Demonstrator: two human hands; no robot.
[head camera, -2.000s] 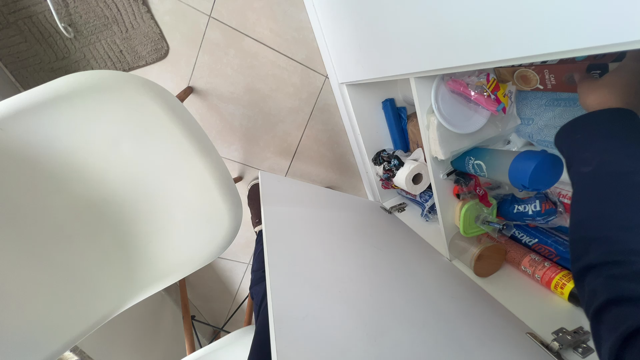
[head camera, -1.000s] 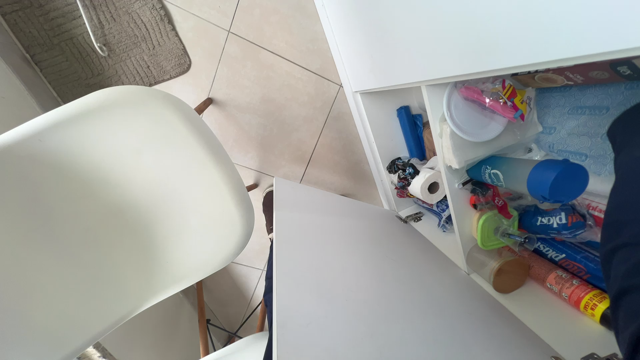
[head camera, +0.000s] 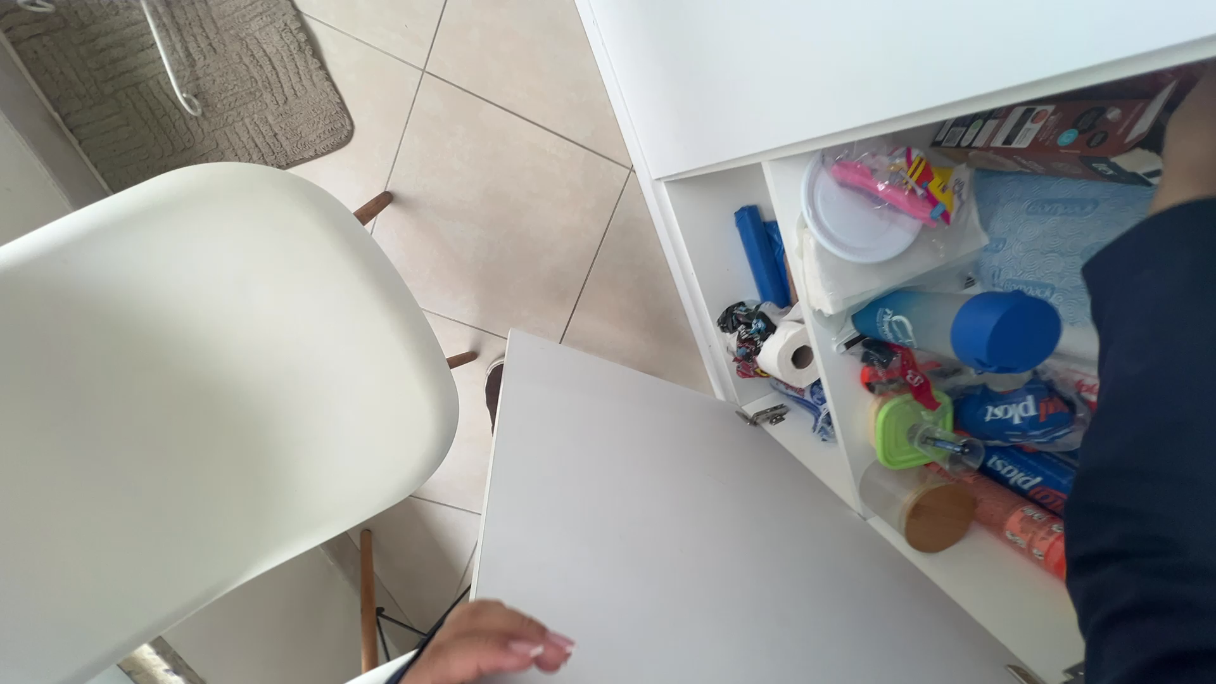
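My right hand (head camera: 1187, 142) is at the upper right edge, beside the end of a brown printed carton (head camera: 1064, 128) in the cabinet; its fingers are hidden, so its hold cannot be told. A navy sleeve covers that arm. My left hand (head camera: 499, 641) is over the lower part of the white cabinet door (head camera: 665, 513), fingers loosely bent, with no object seen in it. Below the carton lies a blue patterned plastic pack (head camera: 1054, 228). Near it are a white round lid (head camera: 855, 209), pink packaged item (head camera: 888, 190) and blue-capped bottle (head camera: 1007, 331).
The narrow compartment holds a toilet paper roll (head camera: 790, 353) and a blue roll (head camera: 760, 252). A green-lidded container (head camera: 912, 429), a wooden-lidded jar (head camera: 938, 513) and blue packages (head camera: 1016, 413) fill the lower shelf area. A white chair (head camera: 228, 380) stands left, near a textured mat (head camera: 237, 85).
My left hand has come into view at the bottom. My right hand, out of view one second ago, shows again at the right edge. More of the carton shows.
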